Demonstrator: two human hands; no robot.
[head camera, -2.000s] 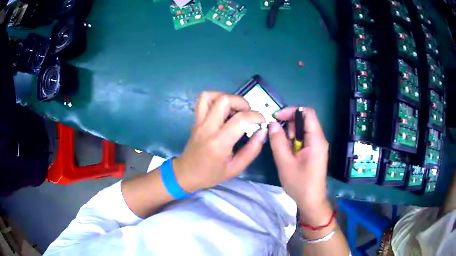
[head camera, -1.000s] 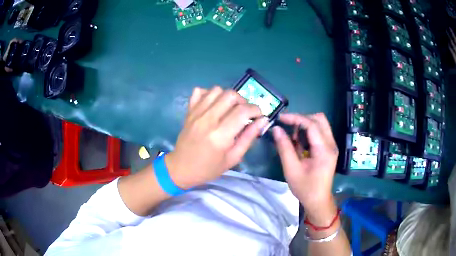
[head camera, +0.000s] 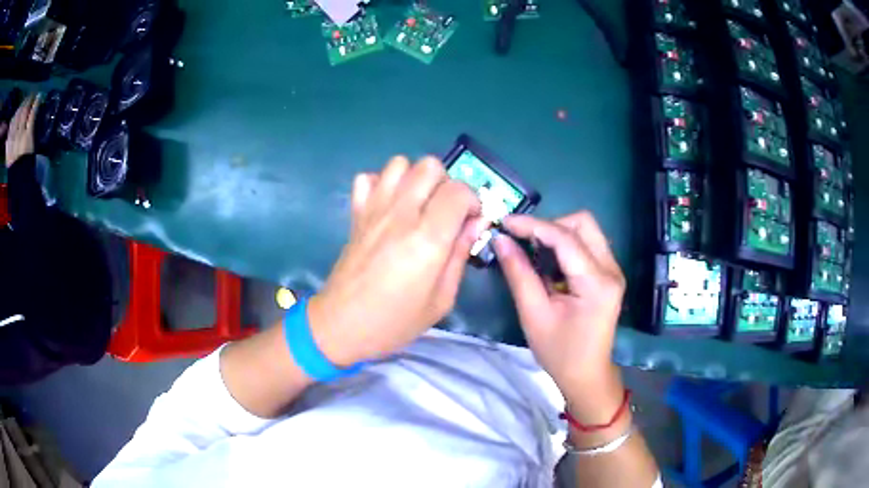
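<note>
A black speaker housing (head camera: 519, 183) lies tilted on the green mat, with a bright green circuit board (head camera: 483, 183) in its open back. My left hand (head camera: 412, 238) covers the housing's near left side, fingertips pinched at the board's near edge. My right hand (head camera: 562, 276) is at the near right corner, thumb and forefinger together there. A small white part (head camera: 482, 242) shows between the fingertips; what it is cannot be told. A dark thin tool with a yellowish part lies in my right hand, mostly hidden by the fingers.
Rows of housings with green boards (head camera: 765, 208) stand at right. Loose boards (head camera: 422, 34) and a dark tool (head camera: 507, 29) lie beyond. Speakers (head camera: 111, 162) stand at left, with another person's hand (head camera: 21, 132) beside them. A red stool (head camera: 176, 305) and a blue stool (head camera: 719, 429) are below the bench.
The tool in my right hand, upright and visible two seconds ago, is now mostly hidden. Both hands have shifted slightly around the housing. Another person's hand reaches further in at the left speakers.
</note>
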